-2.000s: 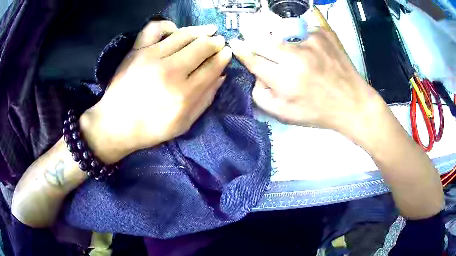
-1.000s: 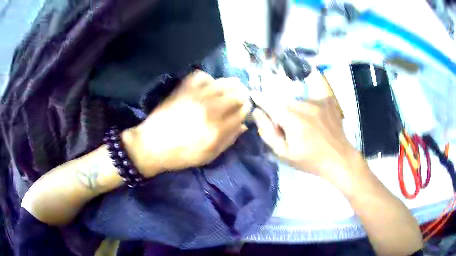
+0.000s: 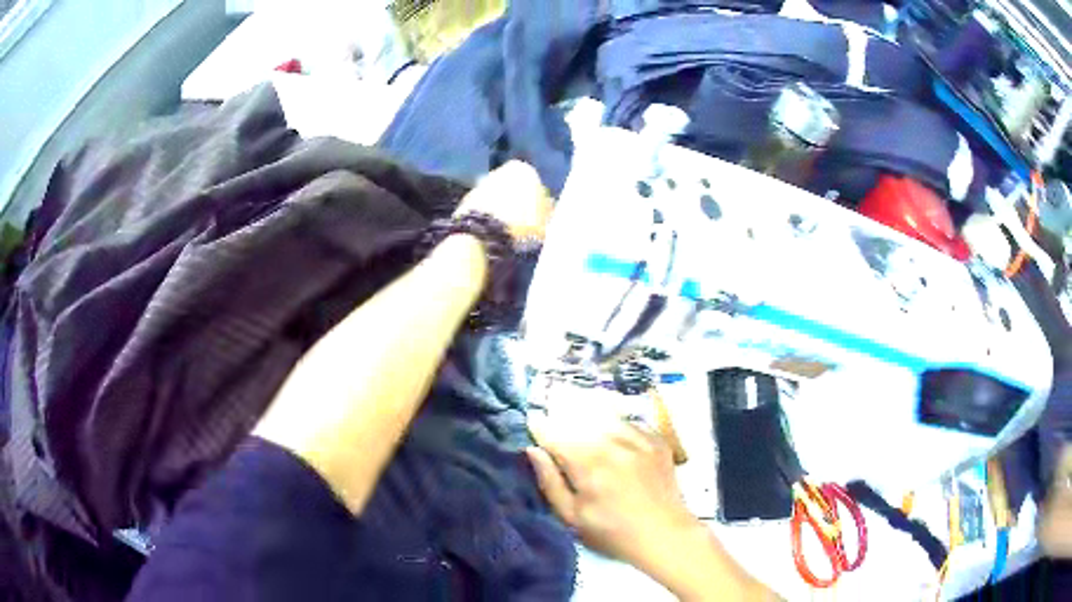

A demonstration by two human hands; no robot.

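The dark garment lies left of the machine, its striped purple-brown lining [image 3: 223,271] bunched at the left and its navy shell [image 3: 459,470] below my left arm. My left hand [image 3: 515,200] reaches forward beside the machine head; its fingers are hidden or washed out, so its grip cannot be told. My right hand [image 3: 611,476] is at the shell's right edge just below the presser foot area [image 3: 576,370]; its thumb is apart, its fingertips are washed out, and any hold is unclear. The white sewing machine head [image 3: 752,276] has a blue stripe.
A wooden handle [image 3: 670,429], a black phone [image 3: 750,453] and red-orange scissors [image 3: 823,535] lie right of my right hand. Dark cloth [image 3: 729,59] is piled beyond the machine, with a red object [image 3: 911,214] nearby. Another person's hand [image 3: 1058,506] shows at the right edge.
The view has lifted to show the whole machine head. My left hand has left the fingertip-to-fingertip position and stretched forward past the needle area. My right hand remains near the foot.
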